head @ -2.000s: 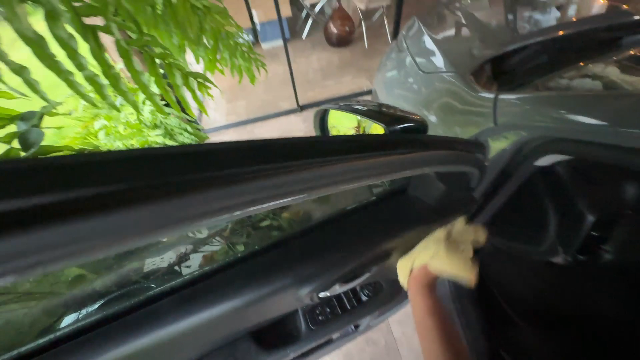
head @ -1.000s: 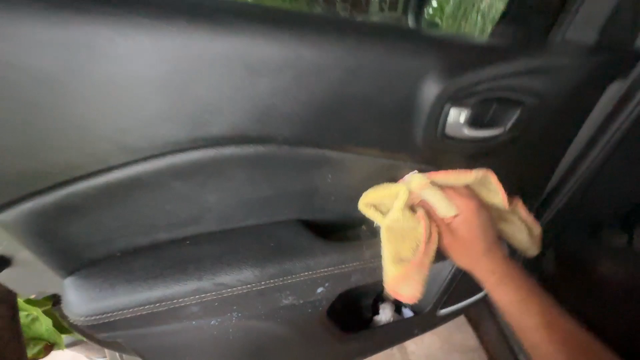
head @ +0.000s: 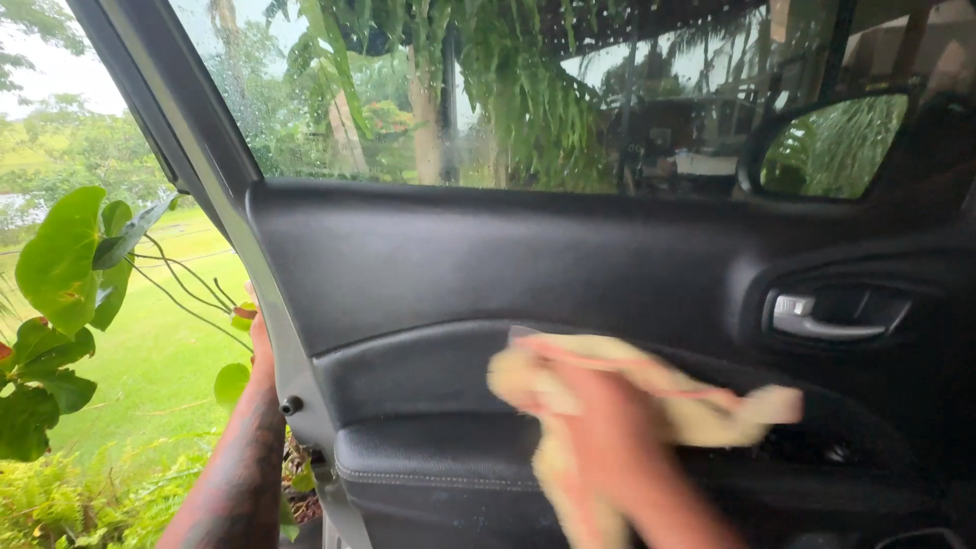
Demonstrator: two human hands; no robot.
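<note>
My right hand [head: 602, 419], blurred by motion, grips a yellow cloth with a reddish edge [head: 709, 404] against the black inner panel of a car door [head: 488, 267], just above the padded armrest [head: 435, 450]. My left hand [head: 258, 328] is at the outer edge of the door frame [head: 286, 335], mostly hidden behind it; its fingers cannot be made out. To the right of the cloth is the silver inner door handle [head: 823, 316]. The door window [head: 457, 107] above carries water drops.
A side mirror [head: 835, 149] shows through the glass at upper right. Broad green leaves [head: 61, 259] hang close to the door's left edge, with ferns [head: 46, 496] below and a lawn [head: 175, 328] behind. A round black stop [head: 290, 406] sticks out of the door edge.
The view has swung a lot. My right hand, still holding the cloth, has moved left along the panel, away from the inner handle. My left arm has come into view at the door's edge.
</note>
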